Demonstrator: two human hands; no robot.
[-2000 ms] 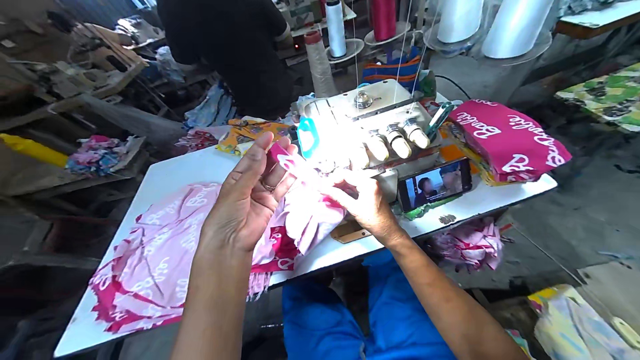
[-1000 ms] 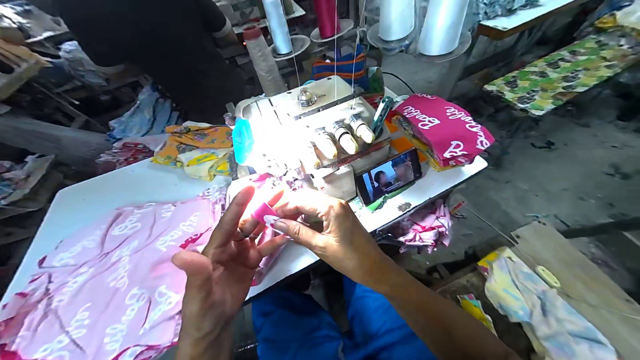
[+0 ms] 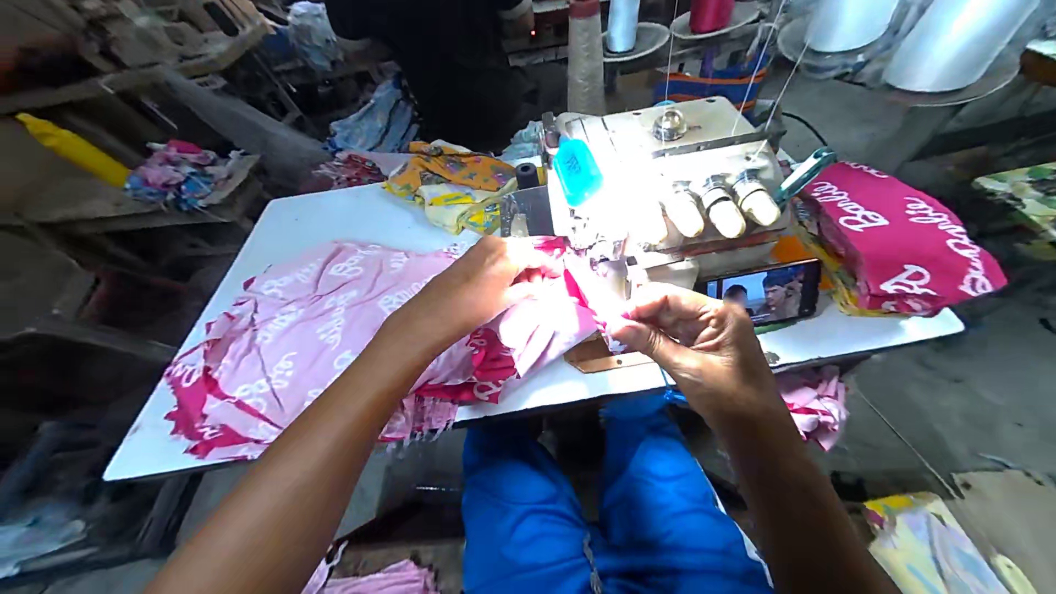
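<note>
Both my hands are at the needle area of a white overlock sewing machine (image 3: 718,165), under its bright lamp. My left hand (image 3: 495,276) grips pink fabric with a dark pink edge (image 3: 549,318) just left of the presser foot. With thumb and fingertips, my right hand (image 3: 697,338) pinches the right end of that dark pink edge, in front of the machine. The light washes out the fabric between the hands, and the needle is hard to see. A spread of light pink printed fabric (image 3: 305,330) lies on the white table to the left, partly behind my left forearm.
A phone (image 3: 771,293) showing a video leans right of the machine. Beyond it sits a dark pink printed fabric bundle (image 3: 903,239). Orange and yellow cloths (image 3: 450,177) lie behind, left of the machine. Thread cones (image 3: 623,25) stand at the back. A person in dark clothes (image 3: 450,66) is beyond the table.
My hands have moved apart from close together in front of the machine, and the left now grips fabric beside the presser foot. The view has shifted.
</note>
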